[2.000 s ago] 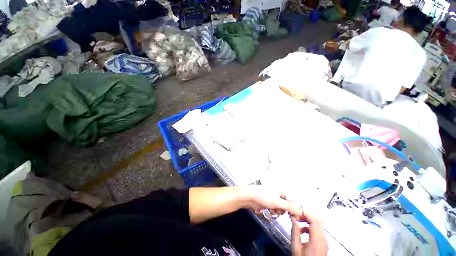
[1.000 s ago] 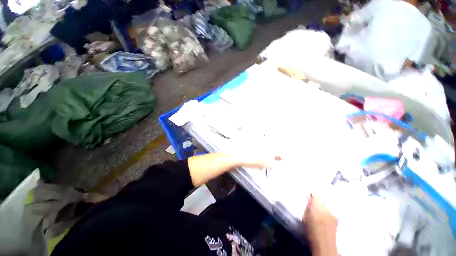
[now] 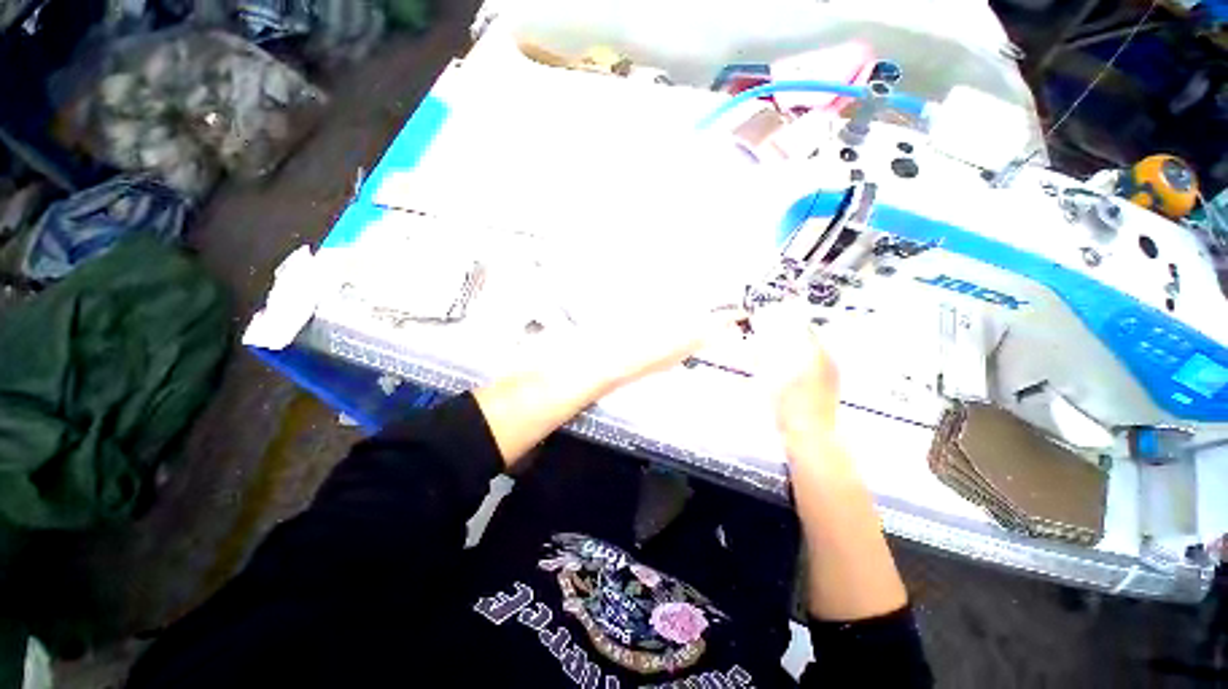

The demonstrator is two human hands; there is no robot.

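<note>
My left hand (image 3: 673, 339) and my right hand (image 3: 805, 370) are both at the needle area, just in front of the presser foot (image 3: 788, 289) of the white and blue sewing machine (image 3: 990, 289). Both hands are washed out by glare, so their fingers and anything between them cannot be made out. A stack of brown cut pieces (image 3: 1030, 471) lies at the right table edge below the control panel (image 3: 1196, 374). Pale cut pieces (image 3: 431, 292) lie on the left part of the table.
A white piece (image 3: 286, 299) hangs over the table's left corner, above a blue crate (image 3: 330, 390). A blue tube (image 3: 808, 89) and pink item (image 3: 838, 62) are behind the machine head. A yellow-orange round item (image 3: 1164, 186) is at the back right. Green sacks (image 3: 108, 377) are on the floor at left.
The view has turned right and down, bringing the control panel and brown stack into view. My hands, apart one second ago, are now close together at the needle. The white piece near my lap is mostly hidden.
</note>
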